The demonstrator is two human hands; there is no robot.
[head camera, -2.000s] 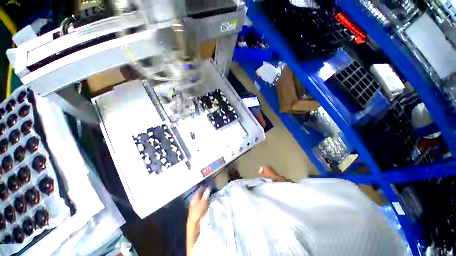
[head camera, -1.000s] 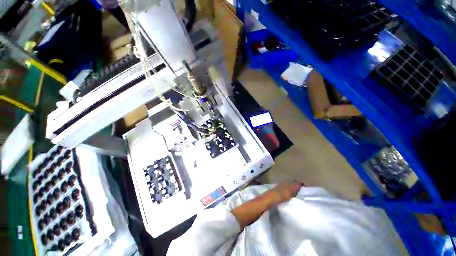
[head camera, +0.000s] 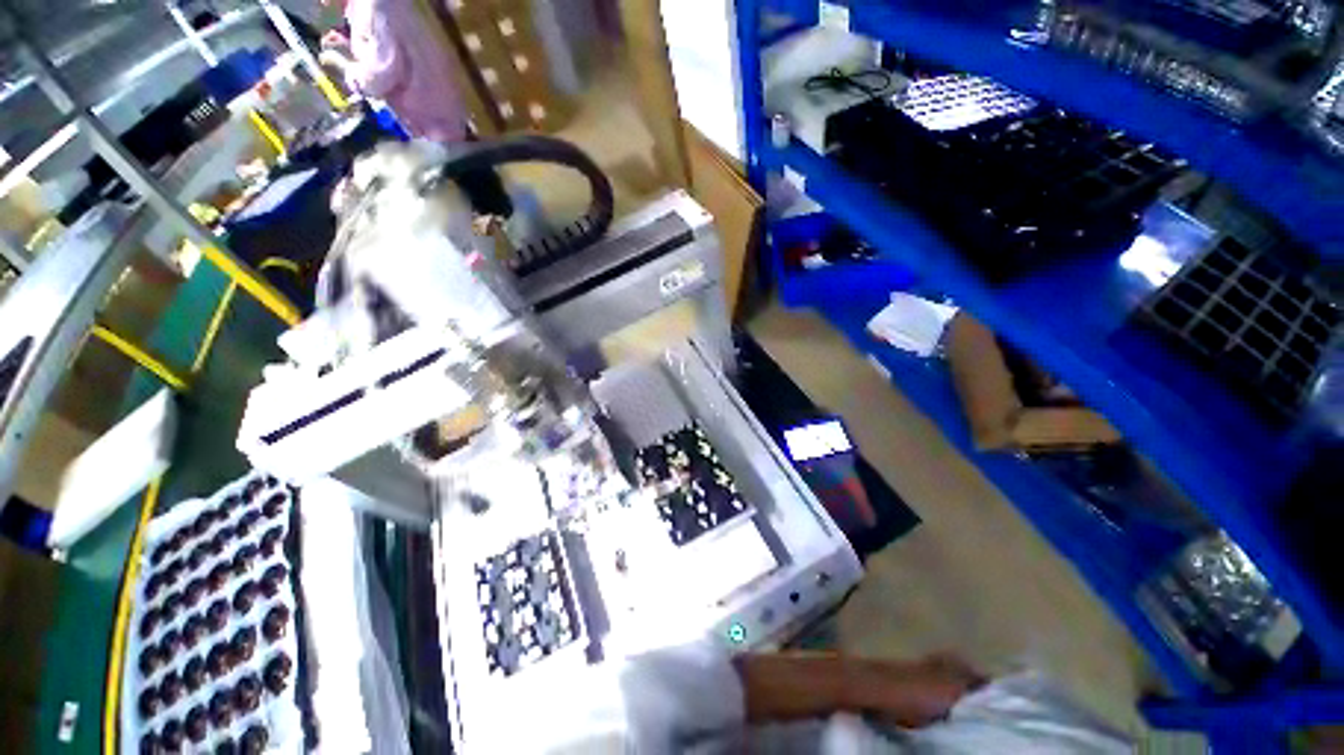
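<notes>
The white bench machine (head camera: 693, 590) stands in front of me. Its black left fixture plate (head camera: 526, 602) carries light spots. The right fixture plate (head camera: 690, 484) also has light and brass-coloured spots. The blurred machine head (head camera: 553, 428) hangs above and between the plates. My left forearm crosses the bottom of the view from its pale sleeve. My left hand (head camera: 936, 687) is small and blurred against my pale clothing, right of the machine's front corner; its fingers and any contents are unclear. My right hand is not visible.
A blister tray (head camera: 221, 620) of dark round parts with copper tones lies left of the machine, on the green bench. A lit phone-like screen (head camera: 817, 440) is beyond the machine's right side. Blue shelving (head camera: 899, 221) stands right. A person in pink (head camera: 406, 67) is at the back.
The view has shifted up and left, showing more bench and background. The machine head has moved off the right plate toward the middle. My left forearm remains across my front, now more level.
</notes>
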